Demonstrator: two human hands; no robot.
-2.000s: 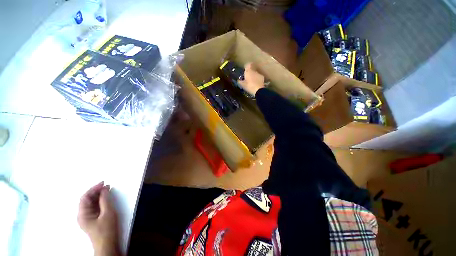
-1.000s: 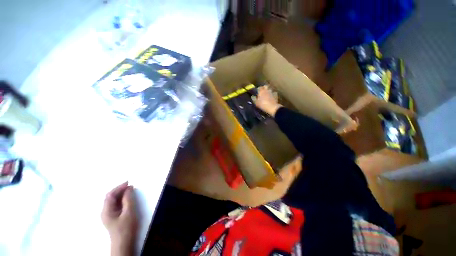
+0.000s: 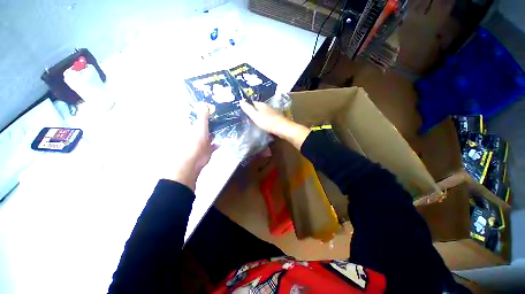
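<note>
Two black packs with yellow lettering and white earbud pictures lie side by side near the white table's right edge. My left hand (image 3: 200,140) holds the lower left side of the left pack (image 3: 217,91). My right hand (image 3: 266,119) is at its lower right side, its fingers closed on the pack's edge and the crinkled clear bag. Clear plastic (image 3: 244,135) spreads below and right of the packs. The other pack (image 3: 251,79) touches it on the upper right. My fingertips are partly hidden by plastic and glare.
An open brown carton (image 3: 388,149) stands right of the table, with black boxes inside. Smaller cartons (image 3: 475,252) with black-yellow boxes are at far right. A red item (image 3: 277,207) lies below the table. A phone (image 3: 56,139), a red-capped bottle (image 3: 86,80) and a blue sheet (image 3: 478,77) also show.
My right hand has left the carton and moved to the packs on the table. My left hand has moved from the bare tabletop up to the left pack. The view has shifted left.
</note>
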